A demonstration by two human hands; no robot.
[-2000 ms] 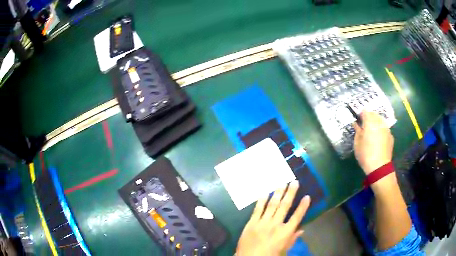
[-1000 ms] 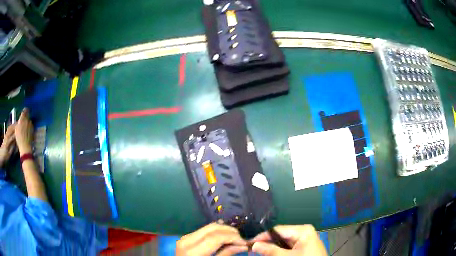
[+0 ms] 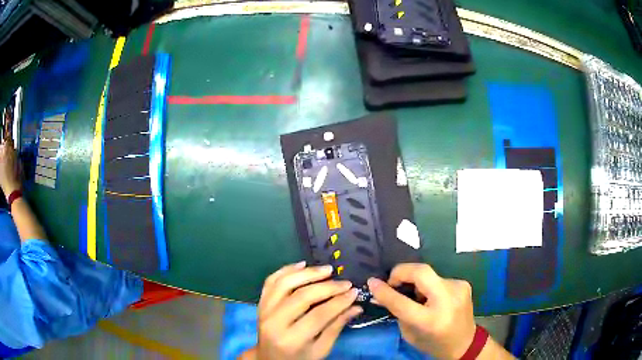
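Note:
The phone mid-frame, with an orange flex strip and two pale angled strips, lies on a dark foam pad in front of me. My left hand rests over the phone's lower left end, fingertips at a small dark component. My right hand has thumb and fingers at the same component from the right, at the phone's lower end. A dark tool, likely the tweezers, shows partly between the right hand's fingers. The fingers hide the phone's lower edge.
A white sheet lies over dark strips on blue film at right. The clear component tray is far right. Stacked pads with a phone stand beyond. Dark strips lie left. Another person's blue sleeve is far left.
Both hands have come together at the phone's lower end; the right hand was over the tray two seconds ago. The view has turned left, and the bench things sit further right.

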